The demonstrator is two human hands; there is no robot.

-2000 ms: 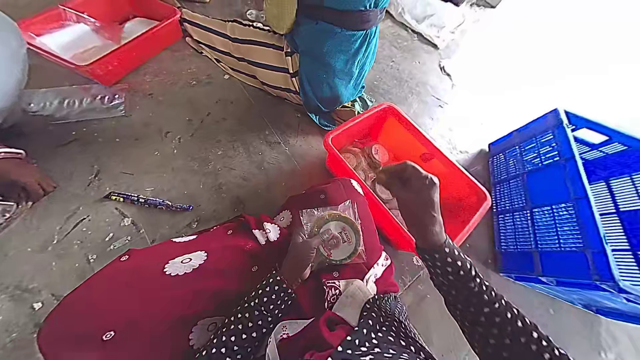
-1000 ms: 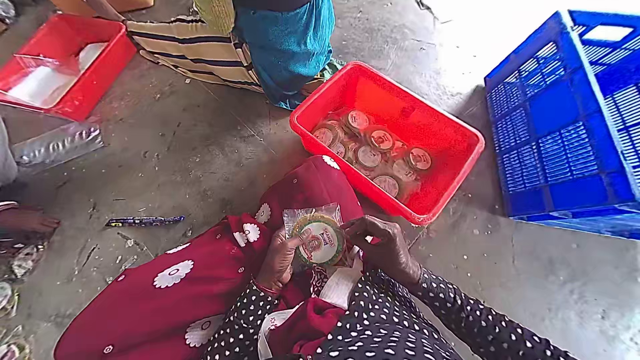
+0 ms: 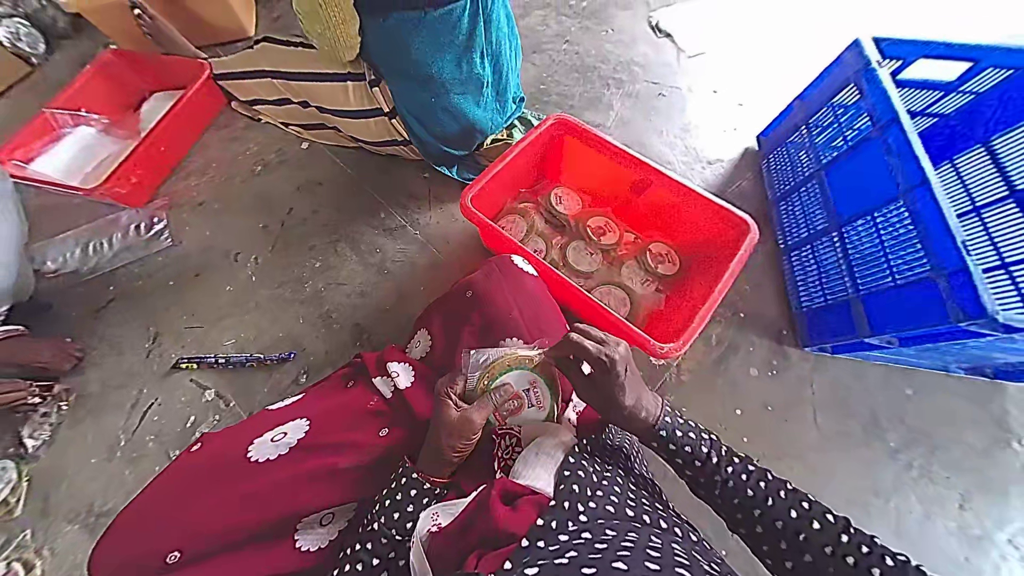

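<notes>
My left hand [image 3: 464,416] holds a round, flat pack [image 3: 524,396] in a clear plastic bag, thumb across its printed round label, over my lap. The fingers of my right hand [image 3: 608,376] are bent and touch the bag's upper right edge; whether they pinch the plastic is hard to tell. Just beyond my knee, a red plastic tub [image 3: 688,320] holds several similar round packs [image 3: 602,230] in clear bags. Maroon cloth with white flowers [image 3: 320,464] covers my legs.
To the right stands a blue slatted plastic crate [image 3: 860,184]. Another red tub [image 3: 188,120] with white sheets and clear plastic lies upper left, near a clear plastic bag [image 3: 104,244]. A pen-like dark stick [image 3: 234,360] is on the floor. A person in teal cloth [image 3: 456,80] sits ahead; another person's foot [image 3: 36,354] shows left.
My right hand, over the red tub's near side two seconds ago, has come back to the pack in my left hand. The round packs in the tub now show more fully.
</notes>
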